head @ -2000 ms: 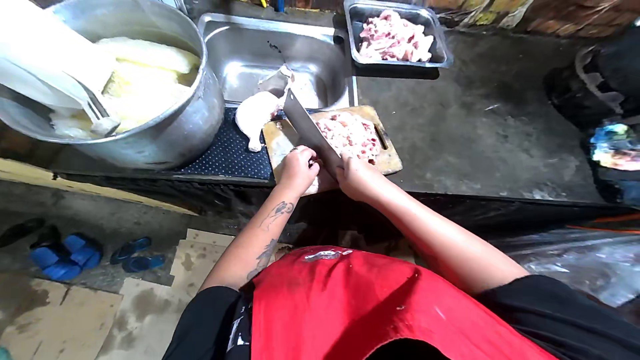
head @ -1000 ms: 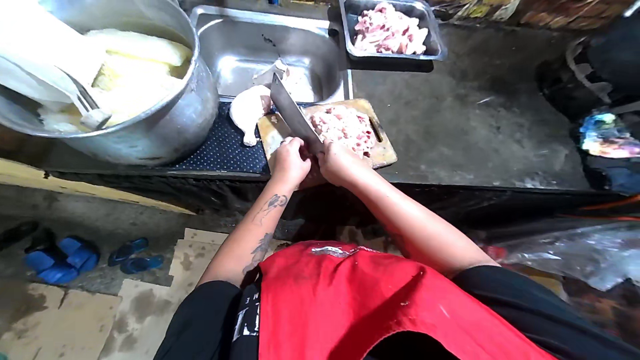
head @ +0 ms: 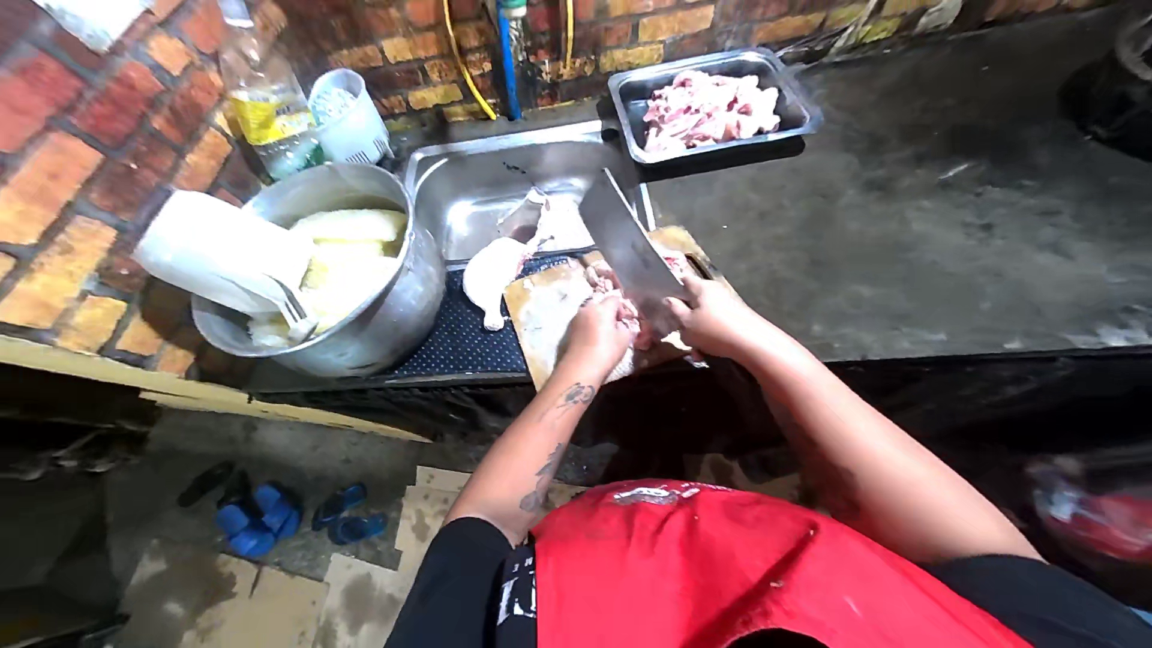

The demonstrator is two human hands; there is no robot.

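My right hand (head: pixel 715 315) grips a broad-bladed cleaver (head: pixel 630 241), its blade angled up and left over a wooden cutting board (head: pixel 546 315). Raw meat (head: pixel 605 277) lies on the board left of the blade, and my left hand (head: pixel 601 331) is closed on a piece of it. More cut meat is partly hidden behind the blade and my right hand. A raw poultry leg (head: pixel 490 274) rests left of the board on a dark dotted mat (head: pixel 463 337). Raw meat pieces (head: pixel 711 110) fill a metal tray (head: pixel 633 144) at the back.
A large metal pot (head: pixel 423 297) holding pale blocks in liquid stands at left, with a white plastic container (head: pixel 216 247) over its rim. Behind the board is a steel sink (head: pixel 450 211). A bottle (head: pixel 270 117) and a plastic cup (head: pixel 349 117) stand by the brick wall.
The view has shifted up, bringing the brick wall in. Meat now shows on the board left of the blade, under my left hand, where the board was bare a second ago.
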